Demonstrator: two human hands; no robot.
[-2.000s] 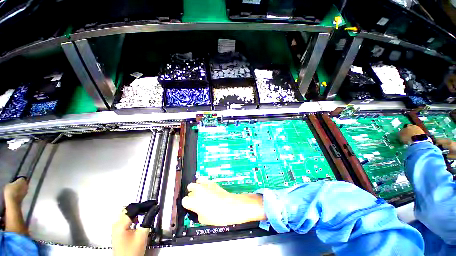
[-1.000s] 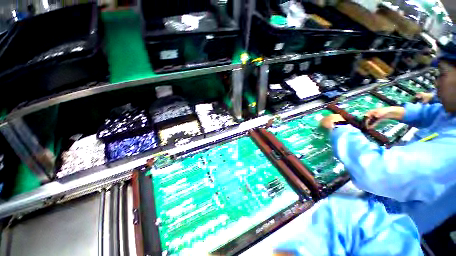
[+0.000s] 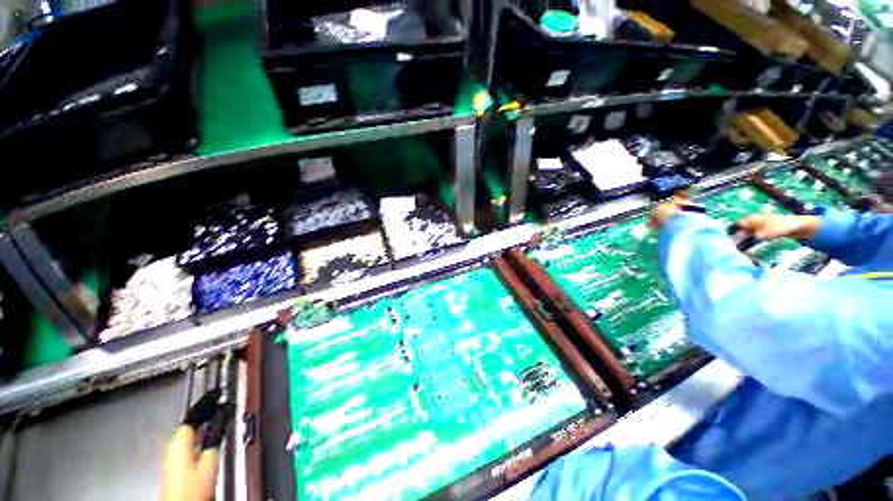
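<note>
A large green circuit board lies flat in a dark carrier with reddish-brown side rails in front of me. My left hand is at the bottom left, over the metal rails beside the carrier's left edge. Black coverings show on its fingertips, which look slightly apart, and I see no part in them. It is small and a little blurred. Only my right sleeve shows, at the bottom edge below the carrier. My right hand is out of the picture.
Bins of white, blue and cream parts stand on the lower shelf behind the board. Black totes sit above. At right, another person's blue sleeves reach over the neighbouring board.
My left hand has come into view at the bottom left. My right hand, on the board's near left corner two seconds ago, is gone from view. The view has swung right.
</note>
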